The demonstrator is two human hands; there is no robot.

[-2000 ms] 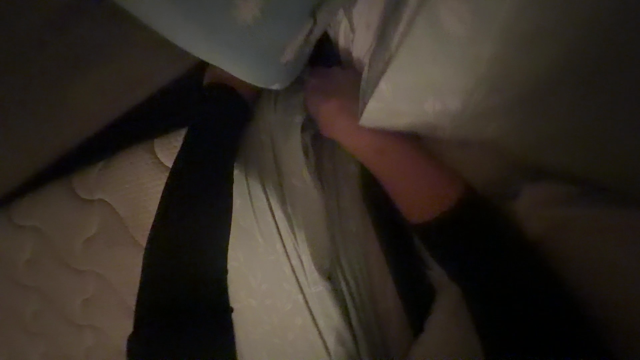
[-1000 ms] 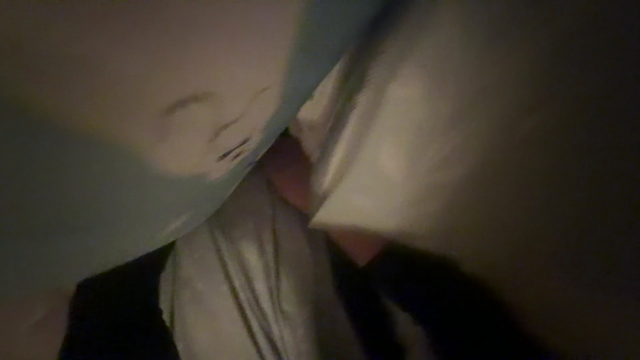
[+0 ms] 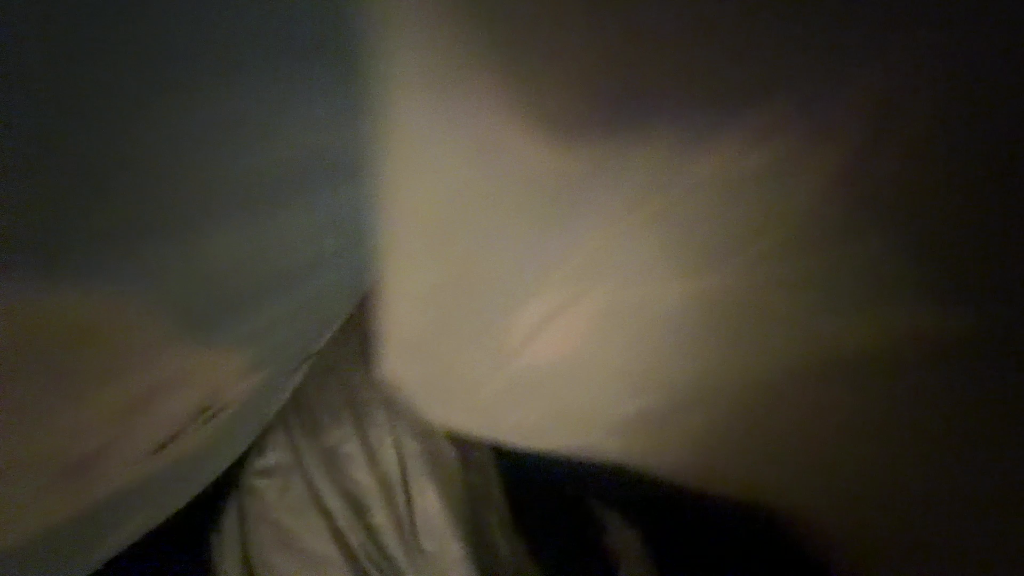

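Observation:
Neither of my hands shows, as two blurred masses of fabric cover the place where the arms lead. A blue-grey fabric piece with a paler patterned patch (image 3: 184,336) fills the left side. Pale smooth fabric (image 3: 496,320) spreads over the middle and right, close to the camera. Between their lower edges, a gathered light cloth (image 3: 344,480) with long folds runs down to the bottom edge. Dark sleeves (image 3: 632,496) show in part on both sides of the gathered cloth. What my hands touch is hidden.
The two near fabric pieces block most of the view. The upper right is dark and blurred, and what lies there cannot be told.
My right hand, visible earlier between the fabrics, is now covered. The pale fabric on the right and the blue-grey one fill more of the view. The quilted mattress surface is out of sight.

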